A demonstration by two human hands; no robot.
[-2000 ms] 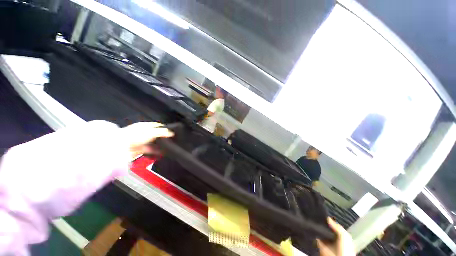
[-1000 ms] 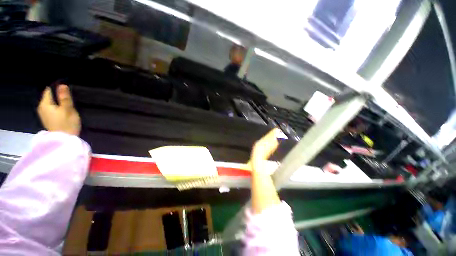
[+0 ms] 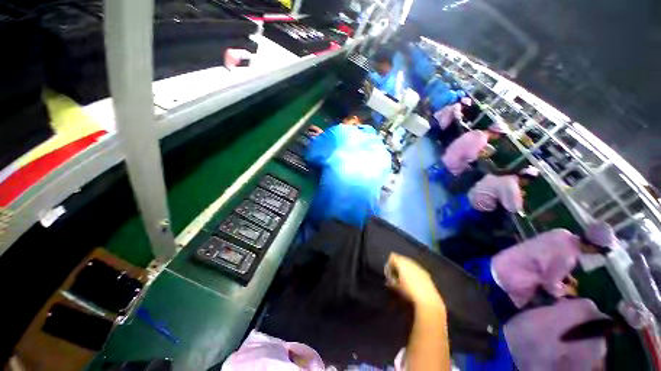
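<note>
Large dark flat pieces that look like black trays (image 3: 348, 290) lie low in front of me at the bottom centre, blurred and overlapping. My right hand (image 3: 413, 279) is over them with curled fingers near an inner edge; whether it grips is unclear. My left hand (image 3: 304, 356) barely shows below its pink sleeve at the bottom edge, and its fingers are hidden. A black tray holding several phone-sized units with inner parts showing (image 3: 246, 228) lies on the green bench to the left.
Two dark phones (image 3: 107, 284) lie on a brown board at lower left, near a blue pen (image 3: 157, 325). A white post (image 3: 134, 123) and red-edged shelf (image 3: 54, 167) stand left. A worker in blue (image 3: 348, 170) sits ahead; several pink-clothed workers are right, beyond a blue aisle.
The view has swung right and down from the shelf to the bench and aisle. Both hands have left the shelf's black trays; my right hand is now over the low dark pieces.
</note>
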